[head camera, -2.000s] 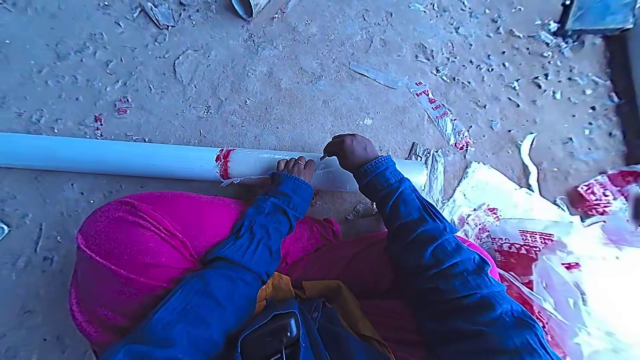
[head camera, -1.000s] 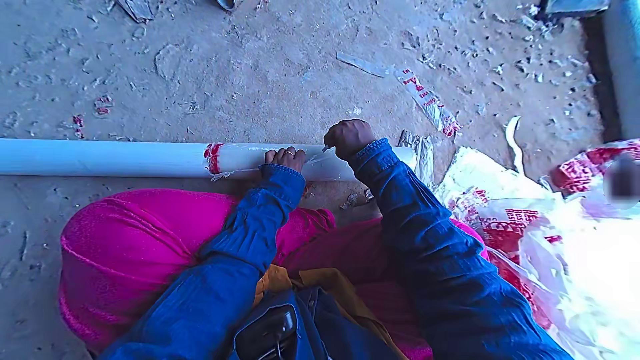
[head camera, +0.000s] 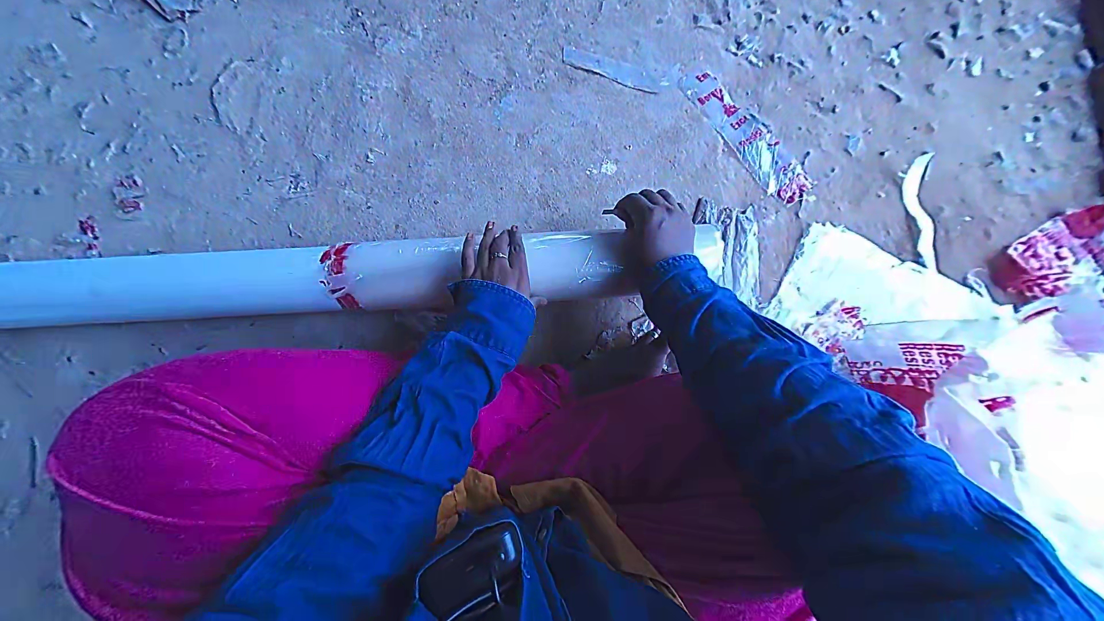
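Observation:
A long white pipe or roll (head camera: 172, 285) lies across the floor before my crossed legs, with clear plastic film over its right part and a band of red-printed tape (head camera: 336, 274) around it. My left hand (head camera: 498, 259) rests on the wrapped part, fingers spread over the top, a ring on one finger. My right hand (head camera: 660, 226) is farther right on the same pipe, fingers curled, with a small thin dark object (head camera: 611, 212) sticking out on its left; what it is cannot be told. Crumpled film (head camera: 737, 246) gathers at the pipe's right end.
White and red-printed plastic sheeting (head camera: 914, 362) is heaped at the right. A strip of printed tape (head camera: 737, 129), a thin clear strip (head camera: 608, 69) and a curled white strip (head camera: 919, 207) lie on the rough floor beyond, among small debris. A dark object (head camera: 474, 569) rests at my lap.
My left hand has flattened, its fingers now spread on the pipe. My right hand has gone from raised beside it to lying over the pipe farther right.

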